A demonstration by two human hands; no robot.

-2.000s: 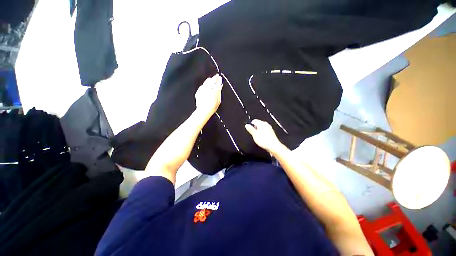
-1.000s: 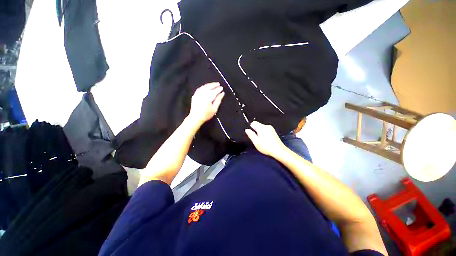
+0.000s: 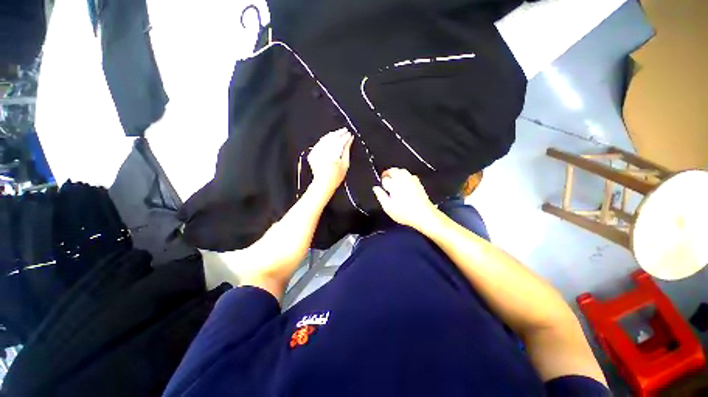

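Note:
A black jacket (image 3: 442, 93) with pale broken trim lines lies spread on the white table, its lower edge near my body. A dark hanger hook (image 3: 253, 17) sticks out at its neckline. My left hand (image 3: 331, 161) pinches the jacket's front edge beside the centre trim line (image 3: 324, 91). My right hand (image 3: 403, 197) grips the same edge lower down, close to my body. The fingertips of both hands are partly hidden in the black cloth.
Black garments (image 3: 70, 233) are piled at the left. Dark grey pieces (image 3: 133, 70) lie on the white table (image 3: 70, 101) at the far left. At the right are a wooden stool (image 3: 674, 225), a red plastic stool (image 3: 644, 333) and brown cardboard (image 3: 671, 101).
My left hand has moved from lying on the front panel to the centre edge. The jacket and its hanger hook have shifted up and left in view. My right hand stays at the lower edge.

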